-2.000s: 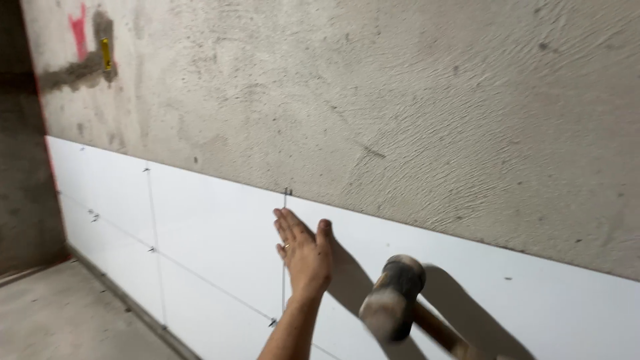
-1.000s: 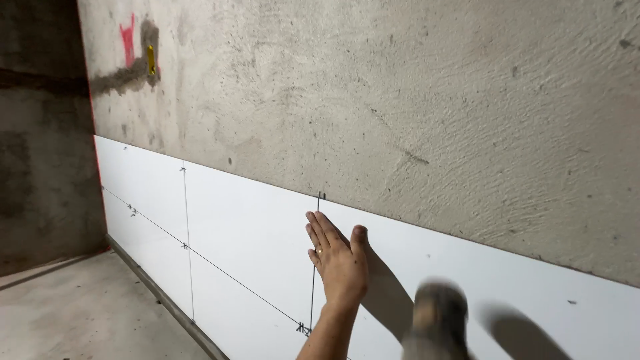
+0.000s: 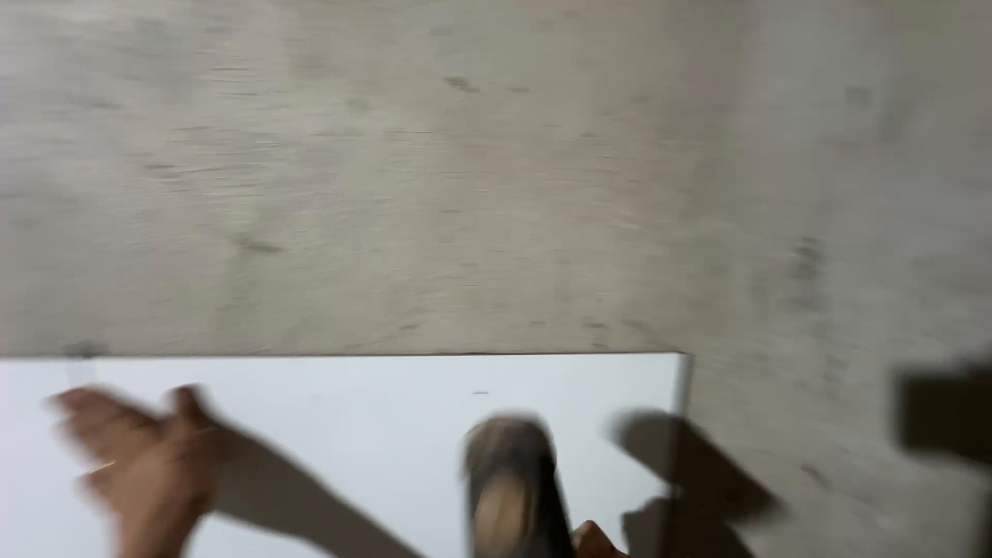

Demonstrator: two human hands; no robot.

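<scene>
White wall tiles (image 3: 372,434) run along the bottom of the view, their top edge level against a rough plastered wall. At the lower left, my left hand (image 3: 151,457) lies over the tile by a joint, fingers spread and holding nothing; a ring shows on one finger. My right hand (image 3: 595,540) is mostly cut off at the bottom edge, where only a bit of it shows around the handle side of a mallet. The dark head of the mallet (image 3: 511,484) is blurred in front of the tile, with its worn, light face toward me. Whether it touches the tile cannot be told.
The plastered wall (image 3: 434,186) rises above the tiles and continues to their right. The tile row stops at a vertical edge (image 3: 683,387) right of the mallet. Shadows of the hands and mallet fall across the tile and wall. A small dark spacer (image 3: 85,349) sits at the top of the joint.
The view has swung right, bringing in the right end of the tile row. Part of my right hand now shows beside the mallet. My left hand remains by the same joint.
</scene>
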